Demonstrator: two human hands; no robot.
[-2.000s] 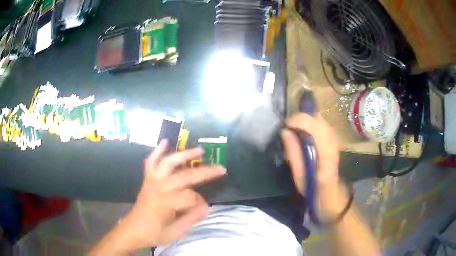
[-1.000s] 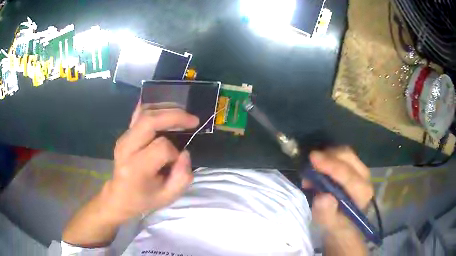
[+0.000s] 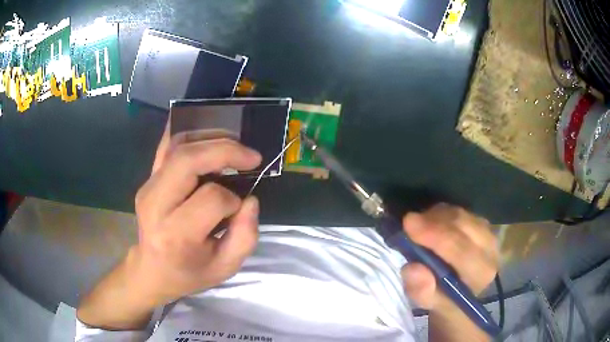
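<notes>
My left hand (image 3: 194, 214) pinches a thin strand of solder wire (image 3: 269, 164) between thumb and finger, and its other fingers rest on an LCD panel (image 3: 264, 130). An orange flex cable (image 3: 294, 141) lies where the panel meets a green circuit board (image 3: 326, 137). My right hand (image 3: 451, 250) holds a soldering iron (image 3: 428, 260) with a blue handle. The iron's tip is at the flex cable and board, by the wire's end; whether it touches cannot be told.
Another LCD panel (image 3: 180, 72) with an orange tail lies behind. Loose boards (image 3: 93, 57) spread at far left. A bright, glaring panel (image 3: 421, 15) is at the top. At right are a cardboard mat (image 3: 498, 100), a solder spool (image 3: 585, 137) and a black wire grille (image 3: 588, 33).
My left hand now pinches solder wire over a panel with a board at its edge. The iron came to the left hand's work, and its tip moved left from the board's right edge to the flex.
</notes>
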